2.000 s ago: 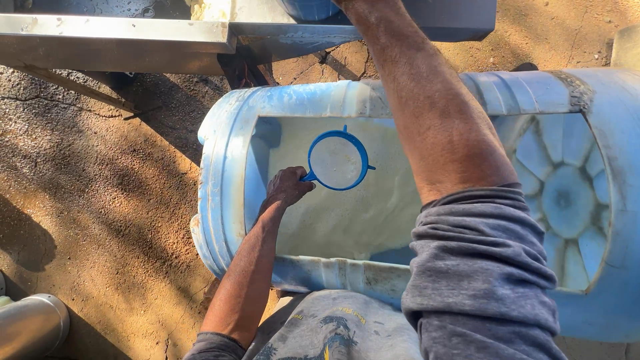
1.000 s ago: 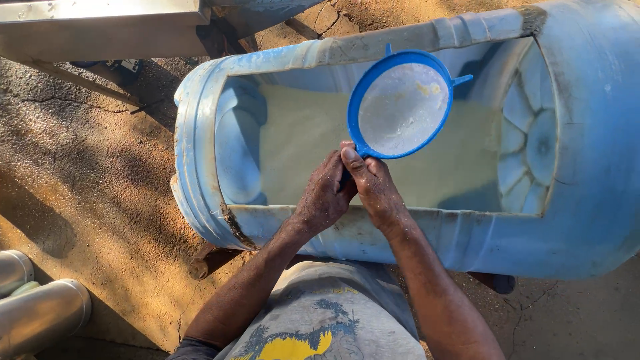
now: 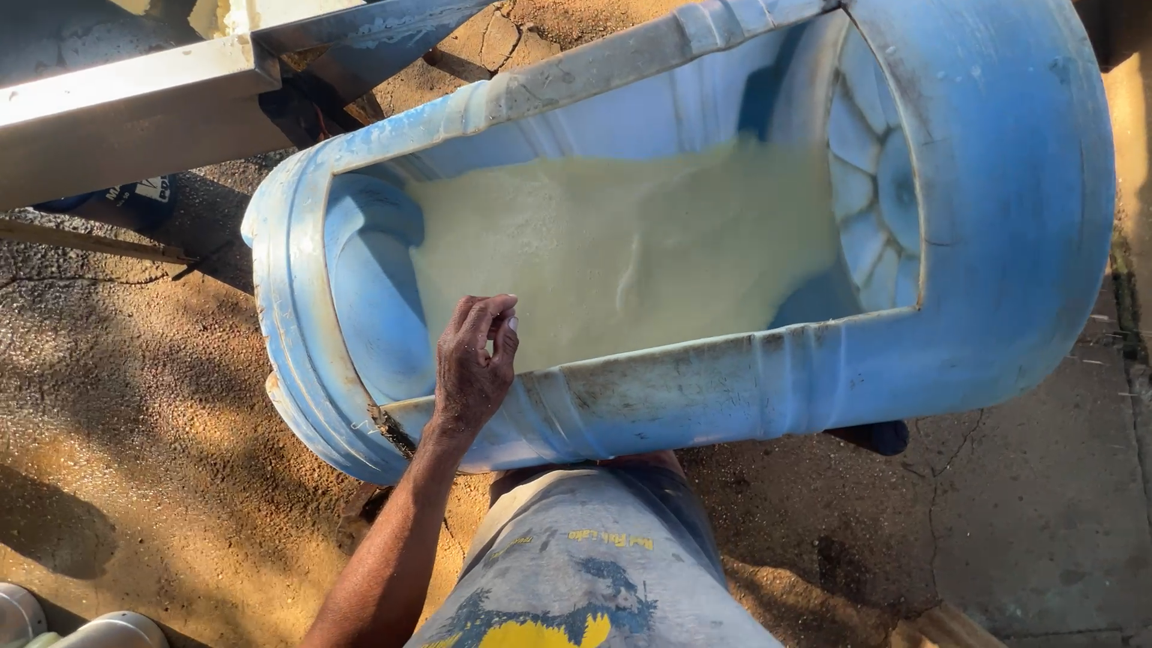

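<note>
Over the near edge of a blue plastic barrel point(image 3: 999, 207), lying on its side with a large opening cut in it, is my left hand point(image 3: 475, 360). Its fingers are curled, thumb near the fingertips, and nothing shows in them. Below them, cloudy pale yellow-green liquid point(image 3: 630, 243) fills the bottom of the barrel. My right hand is out of view, so what it holds is hidden. The blue-rimmed strainer does not show.
A metal trough or table frame point(image 3: 135, 112) stands at the upper left, with a dark blue container point(image 3: 135, 200) beneath it. Metal cylinders point(image 3: 112, 632) lie at the lower left. The ground point(image 3: 162, 396) is rough, cracked and partly wet.
One second ago both hands held the blue strainer over the barrel. Now my left hand is off it, and my right hand and the strainer are out of view.
</note>
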